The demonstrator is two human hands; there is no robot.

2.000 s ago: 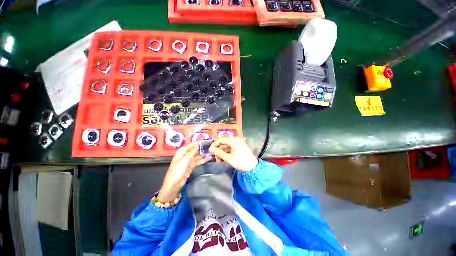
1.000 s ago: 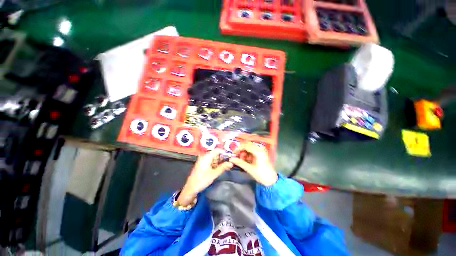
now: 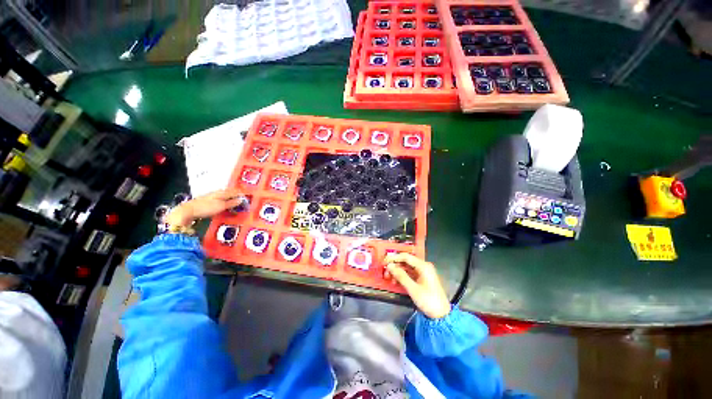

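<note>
The red-orange parts tray (image 3: 312,272) lies before me, with silver watch cases (image 3: 360,258) in its edge pockets. Some have dark round centres, others show red through the hole. Many small black discs (image 3: 343,181) lie in the central recess on a printed dark bag (image 3: 400,228) under clear film. My left hand (image 3: 204,209) has its fingertips on a small silver unit (image 3: 241,204) at a left-edge pocket. My right hand (image 3: 418,282) reaches over the bottom right pocket with bent fingers. Its fingertips cover the pocket, and whether they grip a case is unclear.
A paper sheet (image 3: 209,160) lies partly under the tray. Stacked trays (image 3: 404,100) and a white packing sheet (image 3: 269,31) are behind. A tape dispenser (image 3: 531,191) with a cable and an emergency stop box (image 3: 662,196) stand right. Black fixtures (image 3: 97,226) are left.
My hands were together over a small unit at the tray's front edge. They have parted, the left to the left-edge pocket and the right to the bottom right pocket. The view has shifted.
</note>
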